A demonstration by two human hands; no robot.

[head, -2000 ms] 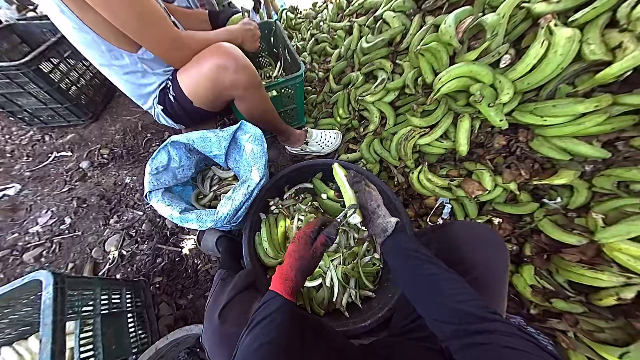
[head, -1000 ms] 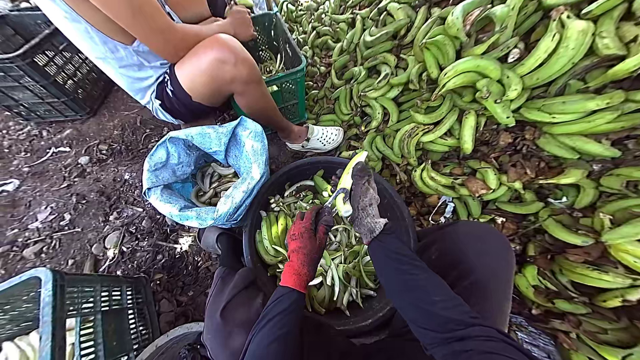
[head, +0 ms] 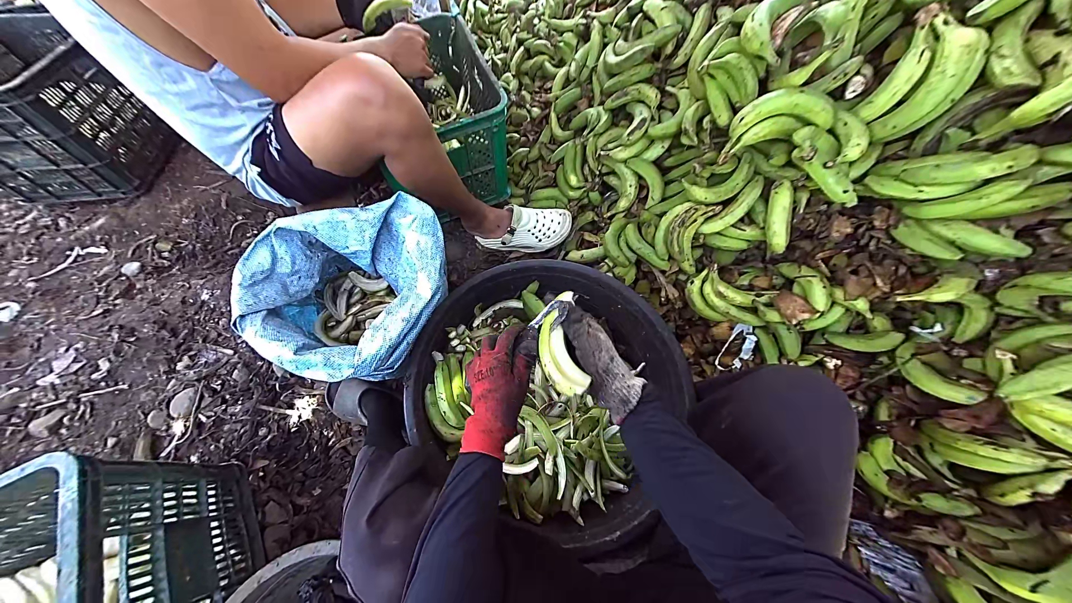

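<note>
My left hand (head: 496, 387), in a red glove with dark fingers, is over a round black tub (head: 666, 335). Its fingers close near the lower-left side of a partly peeled green banana or plantain (head: 559, 356); whether they grip a tool is hard to tell. My right hand (head: 601, 358), in a dirty grey glove, holds the fruit from the right. A thin blade-like piece (head: 544, 316) shows near the fruit's upper end, partly hidden by fingers. Below both hands lie green peel strips (head: 569, 456), with whole green fruits (head: 450, 394) at the tub's left.
A blue woven sack (head: 268, 293) with peels or peeled fruit stands left of the tub. Beyond it a seated person (head: 352, 109) works beside a green crate (head: 486, 138). Unpeeled green fruit (head: 770, 126) covers the ground at right. Dark crates (head: 167, 519) stand at the left.
The fruit between my hands now shows more pale flesh and has shifted lower than one second ago. My left hand has come up closer to it.
</note>
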